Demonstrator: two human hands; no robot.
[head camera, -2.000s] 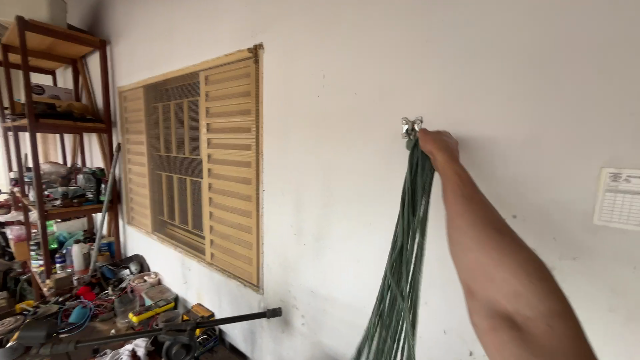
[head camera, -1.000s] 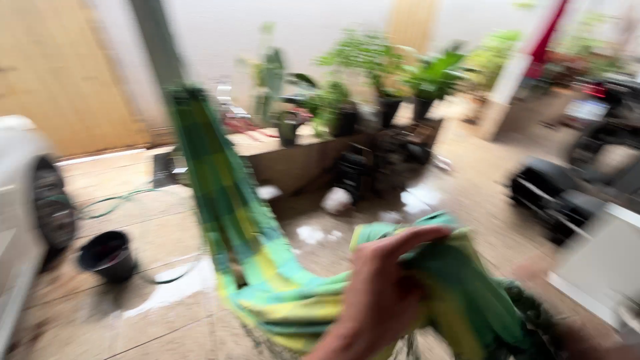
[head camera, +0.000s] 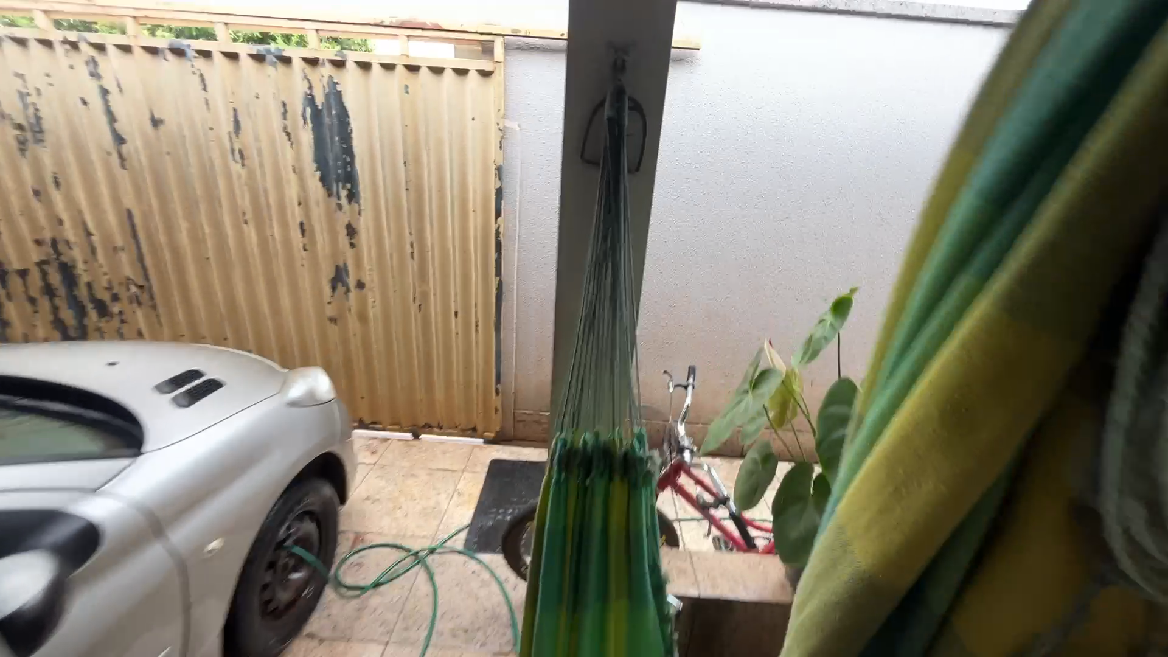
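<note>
One end of a green and yellow cloth hammock hangs by its fan of thin cords from a metal hook on a grey post. Close to the camera on the right, gathered hammock cloth fills the edge of the view, with a bundle of cords beside it. Neither of my hands shows; whether one holds the near cloth is hidden.
A silver car stands at the left before a peeling corrugated metal gate. A green hose and a dark mat lie on the tiles. A red bicycle and a leafy plant are behind the hammock.
The view has swung from the wall with the window to the post and gate. The hand that was on the cords, then on the hammock cloth, is out of view now.
</note>
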